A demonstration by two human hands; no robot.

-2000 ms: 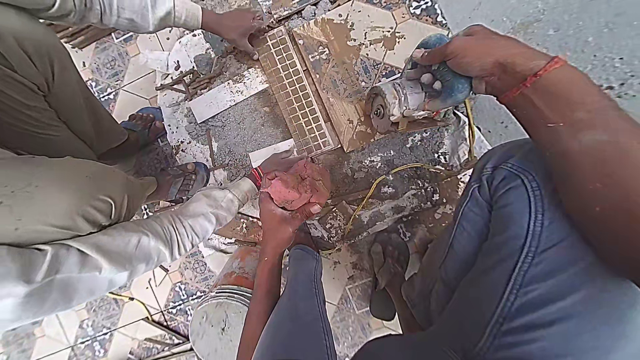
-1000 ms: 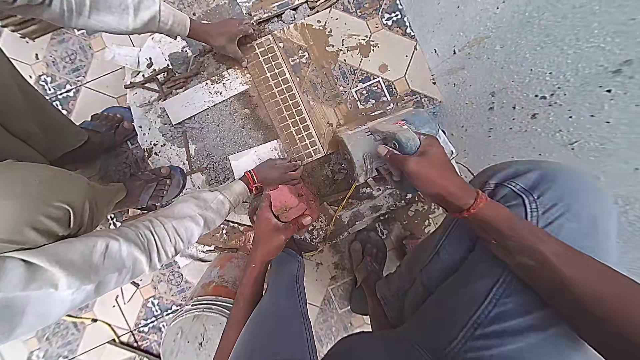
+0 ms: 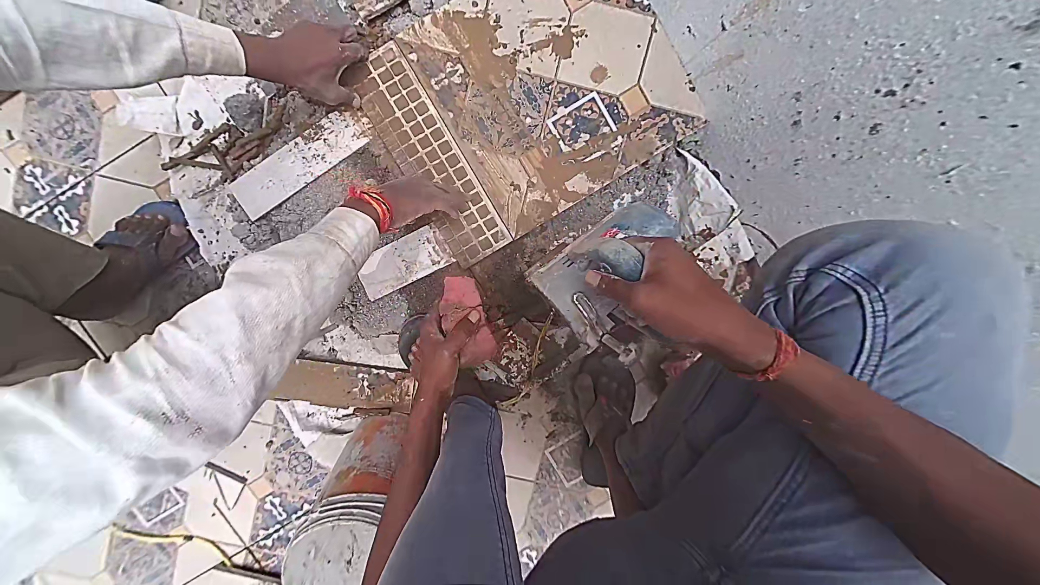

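Note:
My left hand, low in the middle of the view, holds a pink piece of material, perhaps a cloth or sponge. My right hand grips the blue rounded handle of a hand tool with a flat grey plate. Between and beyond my hands lies a tile strip with a grid of small squares, beside a smeared patterned tile surface. A co-worker's hand rests at the strip's near end; the co-worker's other hand touches its far end.
Two white tile pieces lie on grey mortar at the left. A dirty bucket stands by my left forearm. A yellow cord lies on the floor at lower left. Sandalled feet stand at the left.
The tool in my right hand has turned, its grey plate now facing up, and sits closer to the tile strip. My left hand keeps hold of the pink piece. The co-worker's near hand has moved onto the strip.

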